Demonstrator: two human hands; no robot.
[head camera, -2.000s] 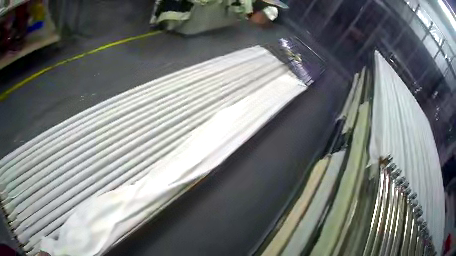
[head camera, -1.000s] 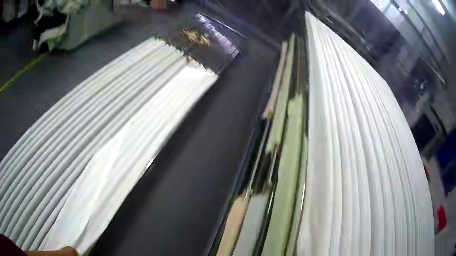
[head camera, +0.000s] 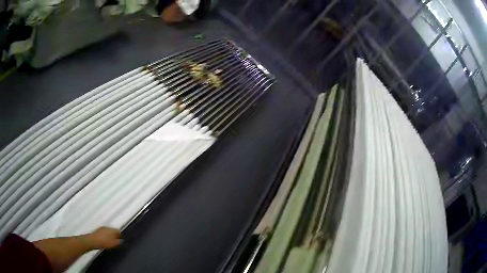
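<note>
A long metal frame (head camera: 243, 98) of parallel bars lies low at the left, bare at its far end. White cloth (head camera: 80, 138) covers the rest in long parallel ridges, with a flatter sheet (head camera: 125, 178) along its right side. My left hand (head camera: 107, 238), bare with a dark red sleeve, is at the lower left, on the sheet's right edge by the side rail. Its fingers look curled but are blurred; whether they grip cloth or rail cannot be told. A loose heap of tan-brass clips (head camera: 205, 74) lies on the bare bars. My right hand is not in view.
At the right stands a stack of frames with pale green cloth edges (head camera: 293, 213) and white ridged cloth (head camera: 398, 176) on top. Dark floor (head camera: 213, 186) runs between stack and frame. A cloth-covered pile (head camera: 80, 32) and part of a person (head camera: 172, 13) are at the top left.
My left hand has come further into view, up and right along the cloth edge. The loose, crumpled sheet now lies flatter. The view has shifted, showing more bare bars.
</note>
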